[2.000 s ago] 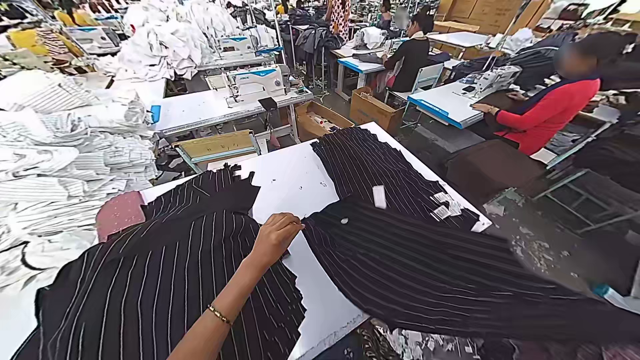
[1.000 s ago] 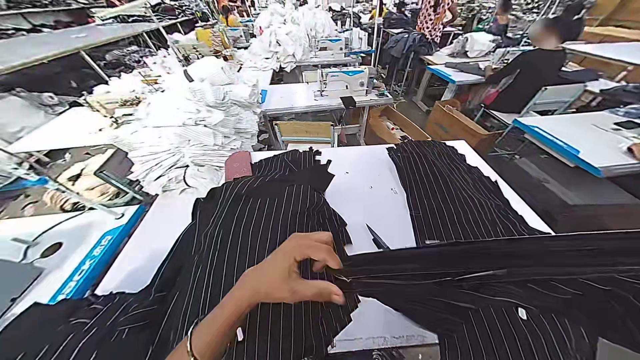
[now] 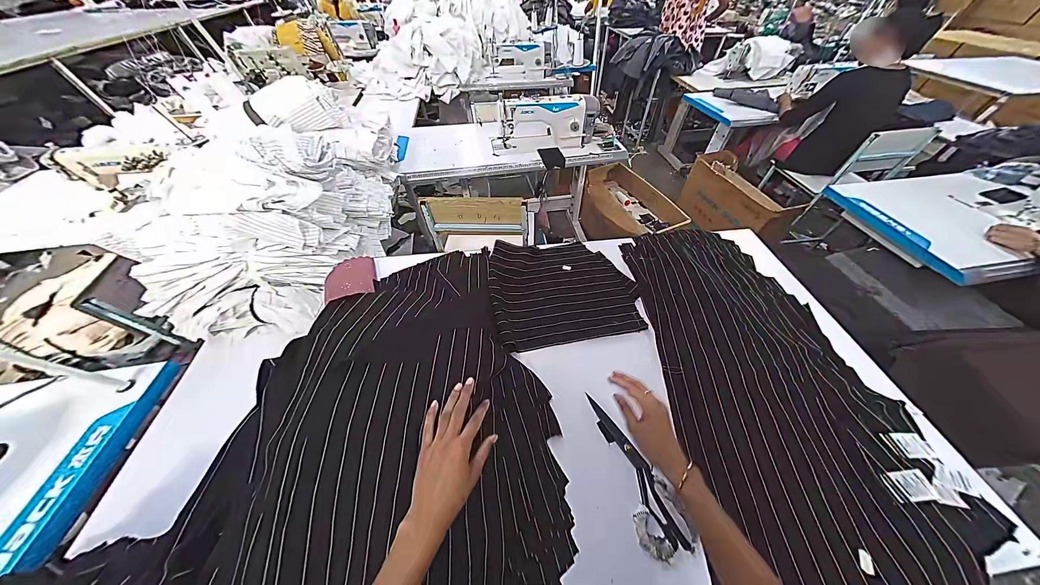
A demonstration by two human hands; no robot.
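My left hand lies with spread fingers on a pile of black pinstriped fabric pieces at the left of the white table. My right hand is over the bare strip of table beside a pair of scissors, its fingers apart and holding nothing. Cloth is wrapped around the scissors' handles. A folded black striped piece lies across the far middle. Another black striped pile covers the right side, with white labels on it.
A white striped fabric heap rises at the far left. Beyond the table stand a sewing machine, a wooden-backed chair and cardboard boxes. A person in black sits farther back; another person's hand rests at the right edge.
The black striped cloth that stretched to the right from my left hand no longer does. A folded piece now lies at the far middle. My right hand has come into view, and the scissors are fully uncovered.
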